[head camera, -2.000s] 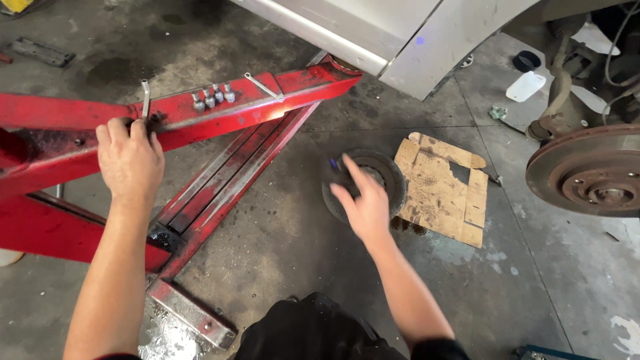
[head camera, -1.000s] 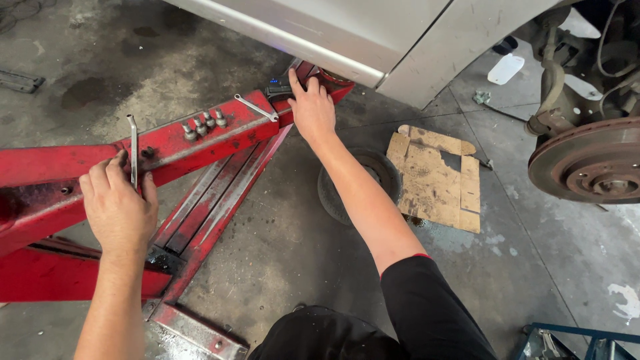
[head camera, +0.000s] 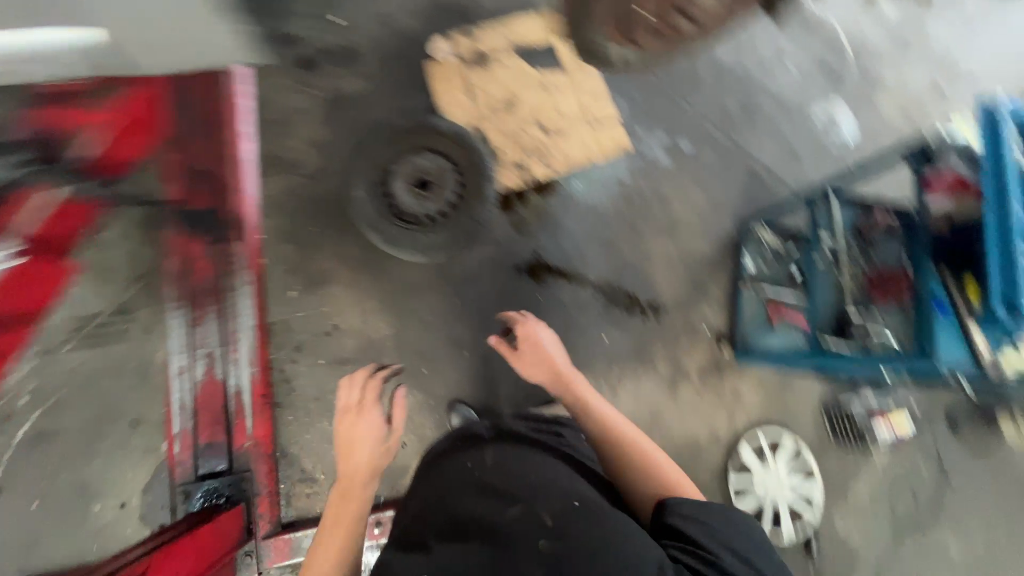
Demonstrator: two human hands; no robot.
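My left hand [head camera: 370,420] hangs over the concrete floor, just right of the red steel lift frame [head camera: 212,320], its fingers curled loosely with nothing between them. Further right, my right hand [head camera: 532,350] is held low in front of my body, empty, thumb apart from the fingers. Ahead of both hands lies a brake drum or small wheel [head camera: 422,188], blurred, on the floor. It touches or nearly touches a stained cardboard sheet [head camera: 528,104]. The wrenches and bolts on the red arm cannot be made out in this blurred view.
A blue metal toolbox [head camera: 832,368] with tools in its trays stands at the right. Below it lie a white wheel cover [head camera: 776,484] and a small box-like item [head camera: 870,418]. Part of the grey car body [head camera: 136,40] shows top left, a rusty brake disc [head camera: 660,28] at the top.
Both hands have come off the red lift arm: the left from beside a wrench, the right from the arm's far end near the car. The view has swung strongly to the right.
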